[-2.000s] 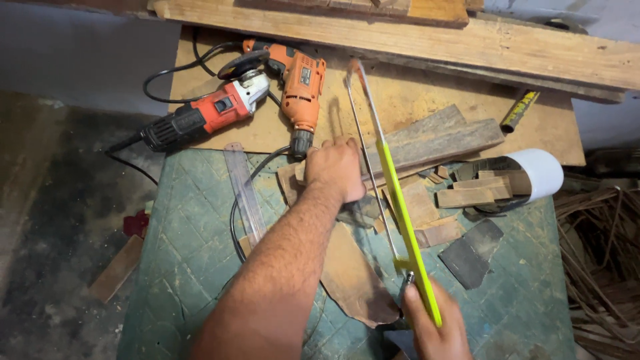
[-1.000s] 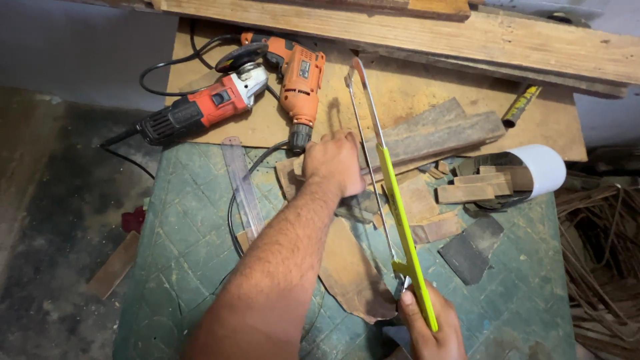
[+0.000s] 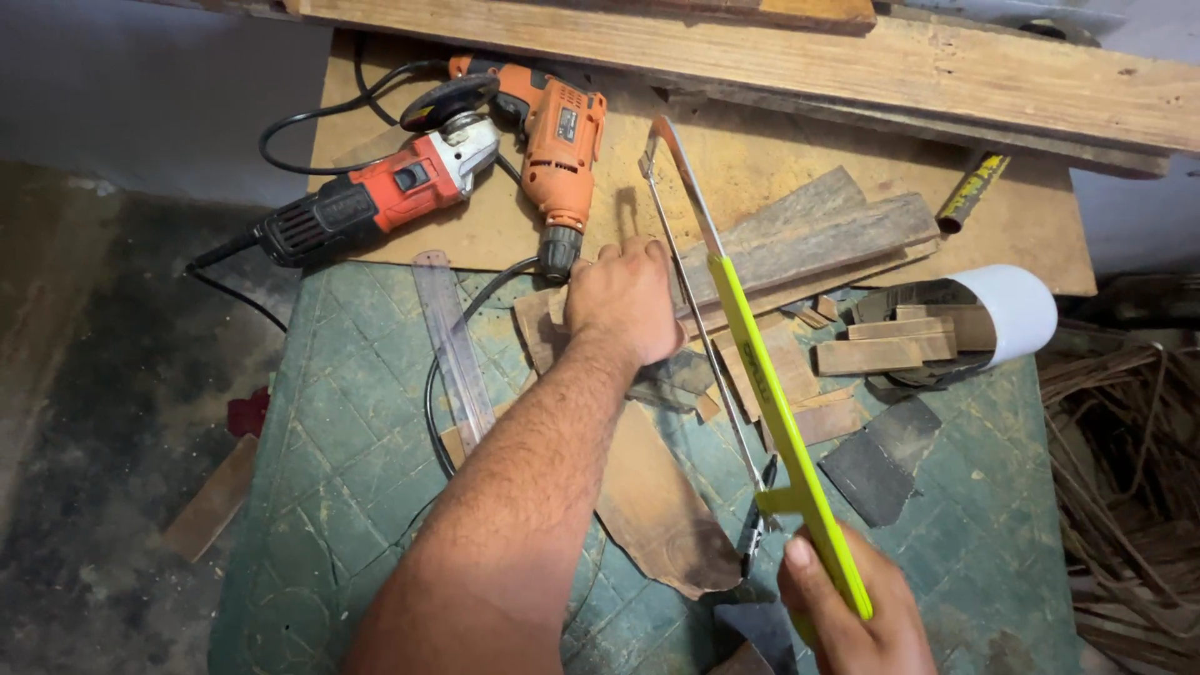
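My left hand [image 3: 623, 305] presses down on the left end of a wooden strip [image 3: 834, 246], its fingers bent over the wood. In my right hand [image 3: 848, 600] is the handle of a hacksaw with a yellow-green frame [image 3: 764, 375]. The saw points up and away, and its thin blade [image 3: 698, 323] passes just right of my left hand, across the strip. Whether the teeth touch the wood cannot be told. A flat, irregular wood piece [image 3: 661, 497] lies below my left wrist. Beside it is a dark pen-like item [image 3: 755, 525], partly behind the saw.
An angle grinder [image 3: 394, 192] and an orange drill [image 3: 562, 150] with cords lie at the back left. A clear ruler [image 3: 453, 347] is left of my forearm. Small wood blocks [image 3: 872, 354] lie at a white cylinder [image 3: 1017, 314]; dark sandpaper pieces [image 3: 872, 464] lie nearer. Long planks [image 3: 844, 70] span the back.
My right hand and the hacksaw have shifted slightly, staying right of my left hand. My left hand has stayed on the wood.
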